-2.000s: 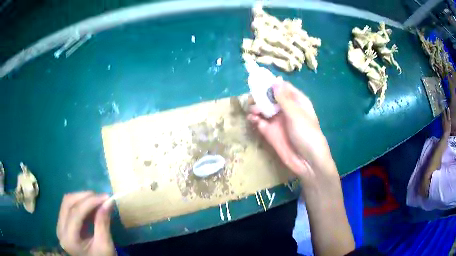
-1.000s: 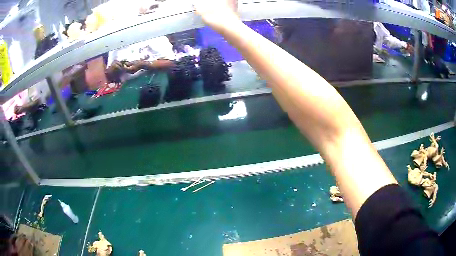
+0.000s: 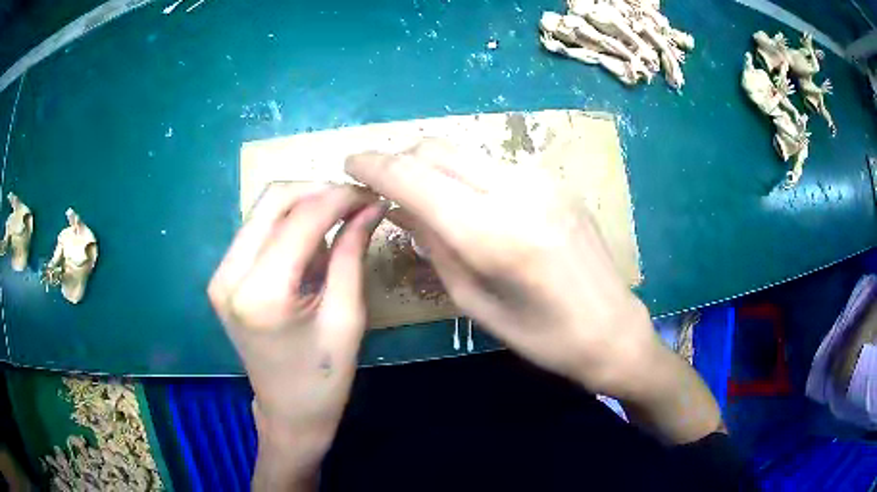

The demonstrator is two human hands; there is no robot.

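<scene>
My left hand (image 3: 293,264) and my right hand (image 3: 524,255) meet above the tan cardboard sheet (image 3: 611,207). Their fingertips touch or nearly touch. The fingers hide whatever is between them; a small pale sliver shows there, too blurred to name. Dark wet spots show on the cardboard below the hands. A bit of white rim, perhaps the liquid dish, shows beside my right hand, mostly covered by it. Two cotton swabs (image 3: 463,333) lie at the near bench edge.
A pile of cream figure parts (image 3: 620,40) lies beyond the cardboard, another cluster (image 3: 784,101) at right. Two figure parts (image 3: 74,255) lie at left. A green bin of parts (image 3: 111,432), blue crates (image 3: 207,432) and a red object (image 3: 764,351) are below the bench.
The view has tipped back down to the bench. My right arm, stretched out over the far rail a second ago, is back over the cardboard. My left hand has come into view beside it.
</scene>
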